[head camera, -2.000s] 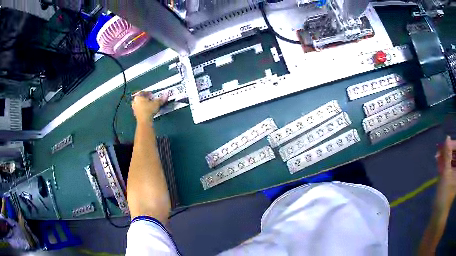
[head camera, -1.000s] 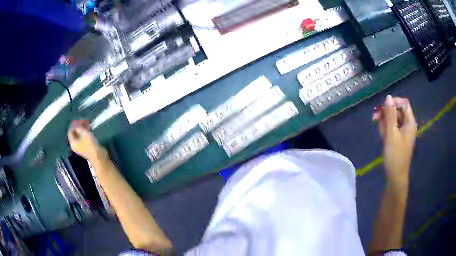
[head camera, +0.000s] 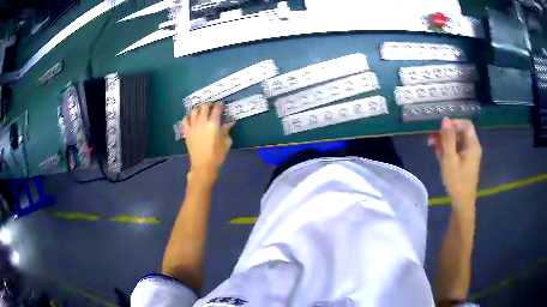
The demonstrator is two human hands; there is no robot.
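Several silver light-bar modules with rows of round fittings lie on the green mat. My left hand is over the front bar of the left group, fingers on it and hiding its middle; whether it grips the bar is unclear. Another bar lies just behind it. Three bars lie in the middle and several at the right. My right hand is beyond the bench edge at the right, fingers curled, with a small red piece at the fingertips.
A white fixture plate with a red round button stands at the back. A dark ribbed block with a bar beside it is at the left. A dark-green plate is at the right. Blue seating shows below the bench edge.
My left hand has moved from the fixture's left side down to the front left bar. My right hand has come into fuller view with the small red piece. The view has shifted and turned.
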